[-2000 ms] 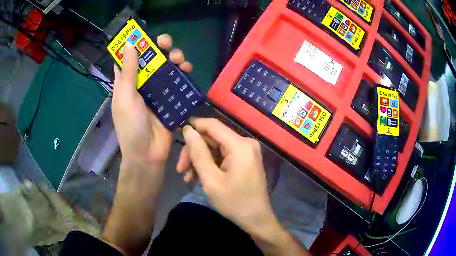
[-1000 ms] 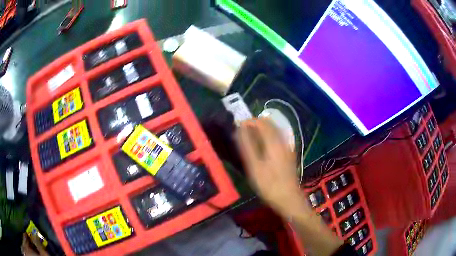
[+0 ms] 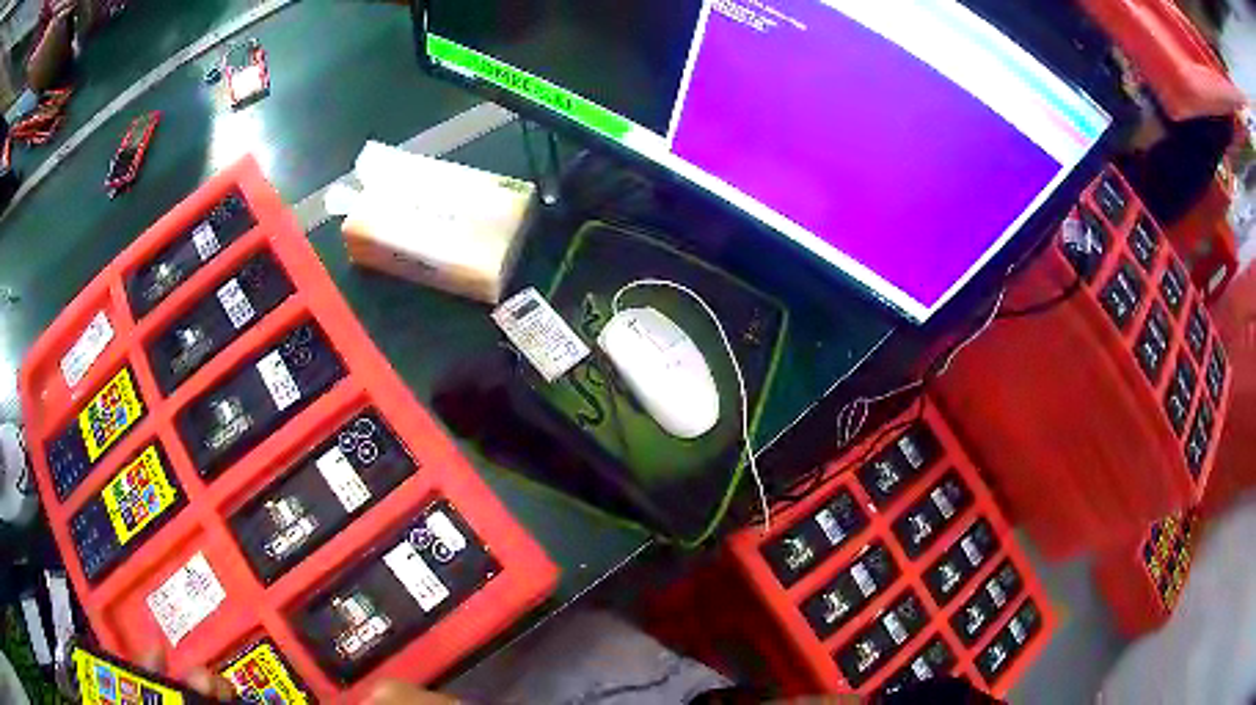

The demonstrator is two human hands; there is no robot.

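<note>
A phone with bright yellow film point(image 3: 121, 683) shows at the bottom left edge, cut off by the frame. Fingers of my left hand point(image 3: 204, 680) are at its right end, closed on it. Only a sliver of my right hand point(image 3: 402, 693) shows at the bottom edge; its fingers and anything in it are out of view. The large red foam tray point(image 3: 530, 576) holds phones back-up in its right column, such as the nearest one point(image 3: 361, 623). Its left column has yellow-filmed phones point(image 3: 143, 492) and a white label sheet point(image 3: 186, 596).
A small white-faced printed block point(image 3: 541, 335) lies beside a white corded mouse point(image 3: 661, 372) on a green-edged pad. A pale tissue pack point(image 3: 438, 221) is behind. A monitor point(image 3: 854, 138) stands at the back. Smaller red trays point(image 3: 751, 565) of black units are lower right. A person's arm shows top left.
The view has swung right. My right hand has left the white-faced block by the mouse and dropped to the bottom edge. The phone lying across the tray's right column is gone from there.
</note>
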